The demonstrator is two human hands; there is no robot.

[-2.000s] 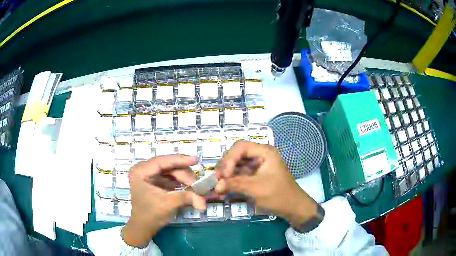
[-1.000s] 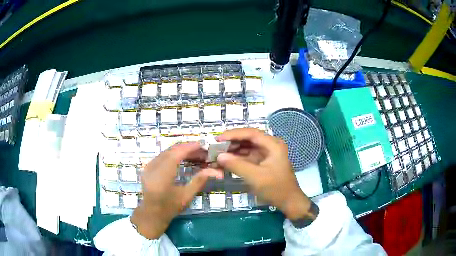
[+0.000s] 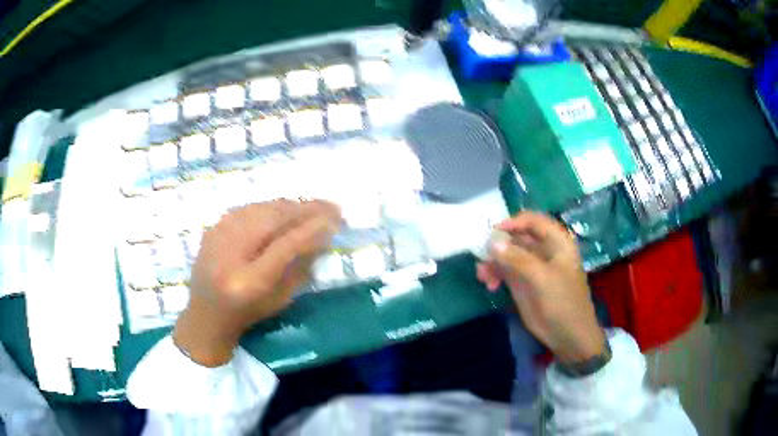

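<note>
The clear cell tray (image 3: 142, 322) holds rows of white-labelled pouch cells (image 3: 267, 89) with amber edges. My left hand (image 3: 256, 264) is over the tray's lower middle, back up, its fingers close together and blurred; whether it holds a cell is hidden. My right hand (image 3: 546, 277) is right of the tray, past the board's front edge. Its thumb and fingers are pinched at a small pale scrap (image 3: 496, 243), which is blurred.
White liner sheets (image 3: 89, 247) lie left of the tray. A dark grey round perforated disc (image 3: 456, 152) lies right of it, then a green box unit (image 3: 554, 128). A blue bin (image 3: 486, 55) stands behind, a second cell tray (image 3: 653, 128) far right, a red bin (image 3: 657, 294) below.
My hands have parted: the right has moved right, off the tray, and the left stays over it. The grey piece held between them is out of sight. The view has shifted, moving the bench up and left.
</note>
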